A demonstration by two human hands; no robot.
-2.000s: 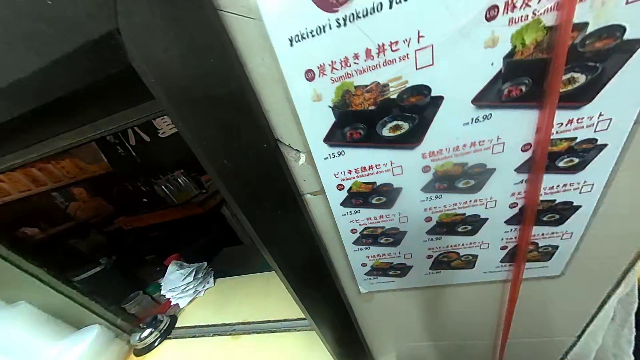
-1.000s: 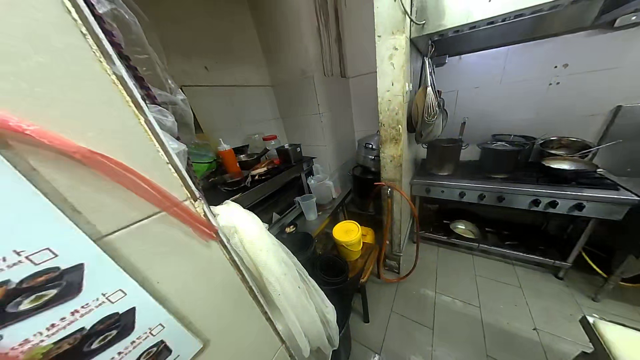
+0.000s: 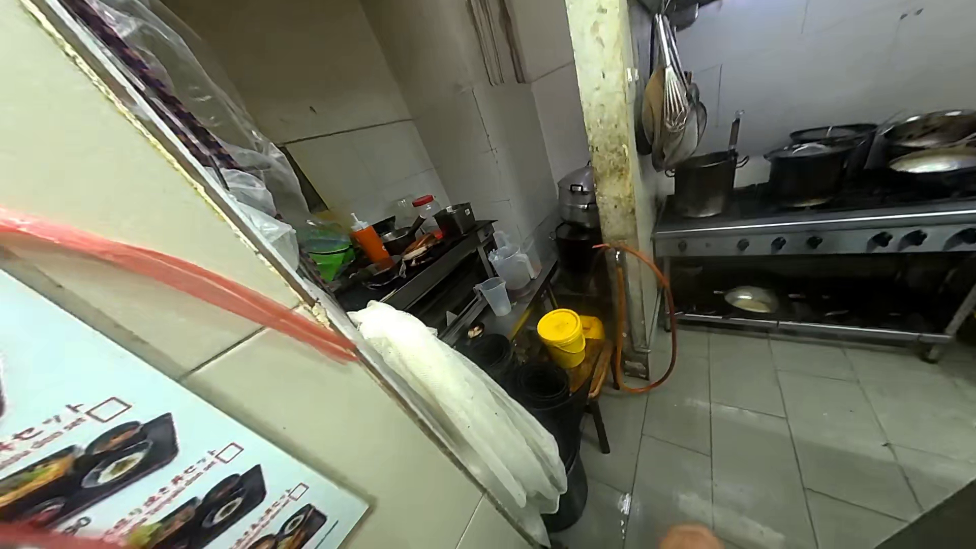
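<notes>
At the bottom edge, right of centre, a small rounded skin-toned patch (image 3: 690,537) shows, apparently the tip of my right hand; whether it holds anything is hidden. Grey floor tiles lie behind it. My left hand is out of view. A white cloth (image 3: 465,404) hangs along the edge of the tiled wall, left of the patch. On the wall at lower left is a menu poster (image 3: 175,450) with food pictures and writing, and a red plastic strip (image 3: 175,278) stretches across the tiles above it.
A yellow lidded bucket (image 3: 562,335) sits on a wooden stool (image 3: 591,374). An orange hose (image 3: 671,320) loops beside a stained pillar (image 3: 610,137). The steel stove (image 3: 823,229) at right carries several pots and pans. Black bins (image 3: 553,427) stand behind the cloth. A clear measuring jug (image 3: 496,296) is near the shelf.
The view has swung from the menu poster and a serving opening to the kitchen, then closer to it. The skin-toned patch at the bottom edge has come into view.
</notes>
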